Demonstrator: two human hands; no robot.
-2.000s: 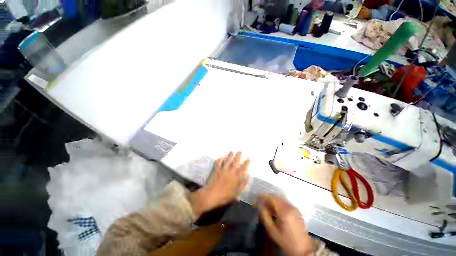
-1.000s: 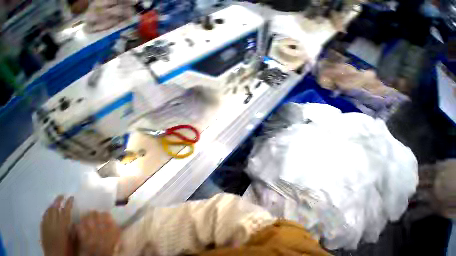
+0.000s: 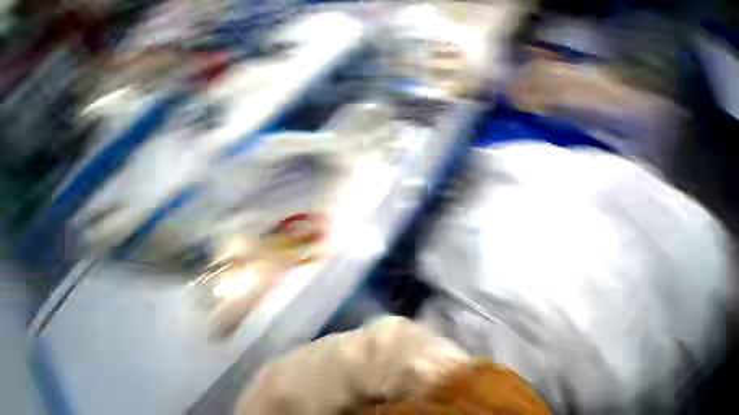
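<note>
The view is heavily blurred. Neither of my hands shows; only a beige sleeve [image 3: 348,365] of mine is at the bottom centre. The pile of white pieces [image 3: 567,251] fills the right side. The white sewing machine [image 3: 267,105] lies across the upper left, its lit needle area [image 3: 235,282] at left of centre. The thread snips [image 3: 300,228], with red and yellow loops, lie on the table beside it. Their exact shape is smeared.
The white machine table [image 3: 130,340] runs from the lower left up towards the top centre. A blue bin [image 3: 535,130] shows behind the white pile, with beige and lilac cloth [image 3: 600,97] beyond it. An orange-brown garment [image 3: 478,393] is at the bottom edge.
The view first swung right from the table to the white pile, then blurred further. Both hands, seen at the lower left a second ago, have left the picture. The white pile looks larger.
</note>
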